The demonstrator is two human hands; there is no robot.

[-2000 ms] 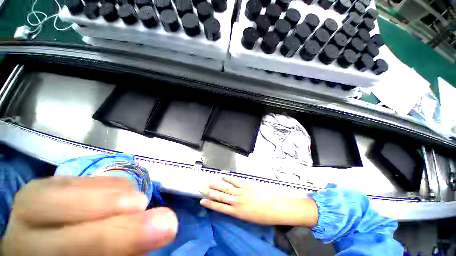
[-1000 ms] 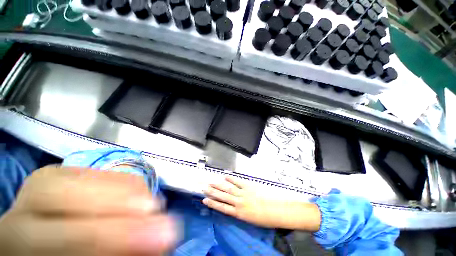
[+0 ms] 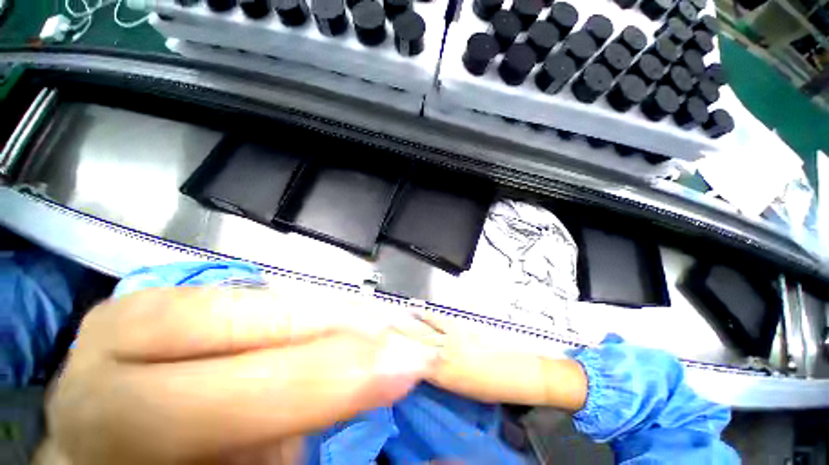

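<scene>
My left hand (image 3: 227, 363) is large and blurred in the lower left, close to the camera. Its fingers lie close together and point right; no held thing shows, but its palm side is hidden. My right hand (image 3: 468, 363) reaches in from the right, low over the channel's near rail. Its fingers are hidden behind my left hand's fingertips, and I cannot tell whether the hands touch. Shallow black trays (image 3: 341, 207) lie in the metal channel in front of me. A pale cable bundle (image 3: 532, 254) lies between two of them.
White foam trays (image 3: 573, 113) with rows of black cylinders (image 3: 594, 80) stand behind the channel on a green bench top. A thin white cable (image 3: 86, 18) is at the upper left. White sheets (image 3: 750, 163) lie at the right. The channel's near rail (image 3: 82, 245) curves across.
My left hand has moved right and now overlaps my right hand's fingers, which showed spread on the near rail before. The foam trays and channel contents have shifted slightly in view.
</scene>
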